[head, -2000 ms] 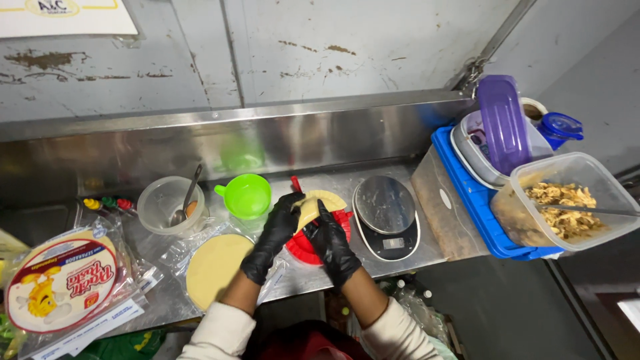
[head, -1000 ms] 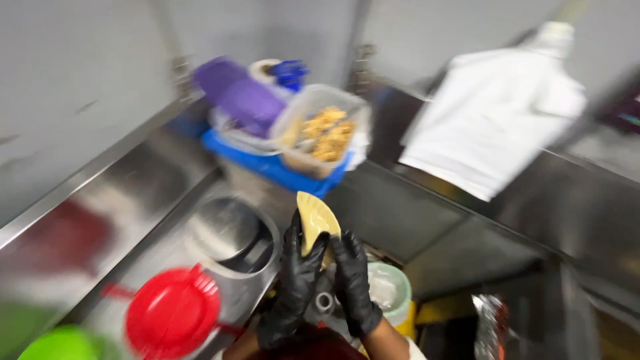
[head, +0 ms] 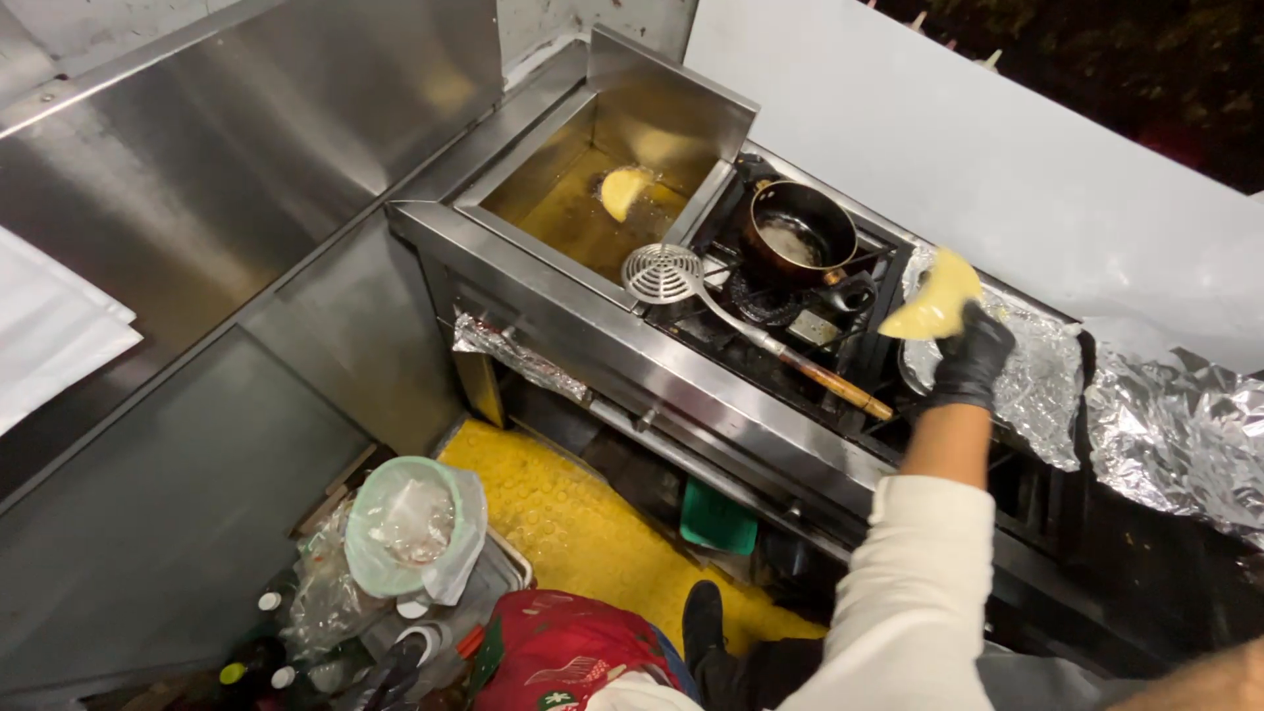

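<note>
At the right, my right hand (head: 973, 360), in a black glove, grips a pale half-moon dough turnover (head: 938, 294) above a foil-covered burner area. Another half-moon turnover (head: 624, 193) lies in the oil of the steel fryer (head: 538, 252), with small bubbles round it. A slotted metal skimmer (head: 664, 274) with a wooden handle rests across the fryer's edge and the stove, its handle end left of my hand. My left hand is out of view.
A dark saucepan (head: 802, 227) stands on the stove behind the skimmer. Crumpled foil (head: 1180, 430) covers the right side. A lined green tub (head: 357, 533) and bottles stand low at left. A blurred bare forearm (head: 1200, 683), whose owner I cannot tell, shows at lower right.
The view has swung from the counter to the fryer and stove. Both gloved hands were on a folded turnover a second ago; now only my right hand shows, holding one.
</note>
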